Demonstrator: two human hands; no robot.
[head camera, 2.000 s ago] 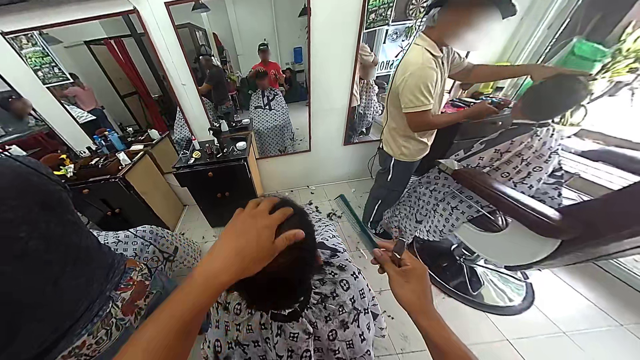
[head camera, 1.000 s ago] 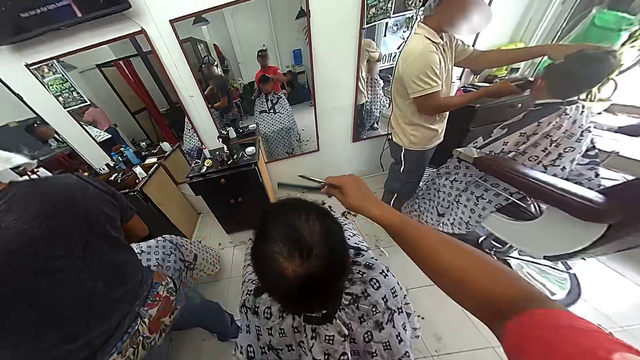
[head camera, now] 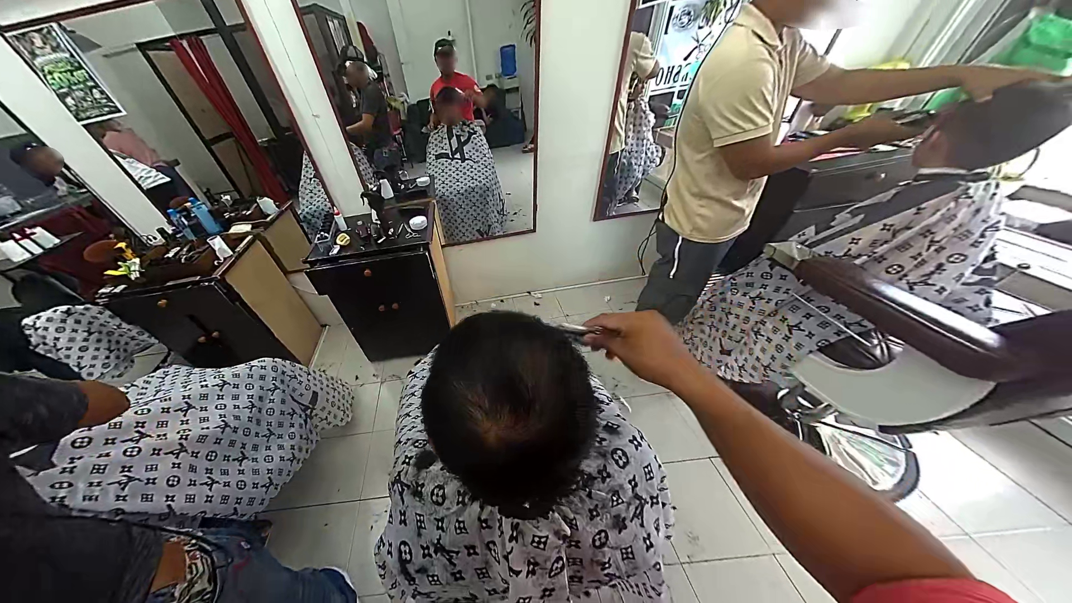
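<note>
My right hand (head camera: 641,345) is raised at the right front side of a seated person's head (head camera: 509,410), its fingers closed on a thin metal tool (head camera: 578,329), likely scissors, whose tip meets the dark hair. Whether a comb is also in that hand cannot be seen. A white barber cape (head camera: 536,548) with a dark pattern covers the person's shoulders, and cut hair lies on it. My left hand is out of view.
Ahead stands a black cabinet (head camera: 381,289) below a wall mirror (head camera: 435,193). At right, a co-worker (head camera: 724,126) tends another caped person beside a barber chair's armrest (head camera: 913,314). Someone in dark clothes (head camera: 75,536) is close at left. Hair clippings lie on floor tiles (head camera: 687,502).
Two seconds ago my left hand lay on the person's head and my right hand held a green comb and a metal tool. The left hand has left the view; my right hand is now at the hair.
</note>
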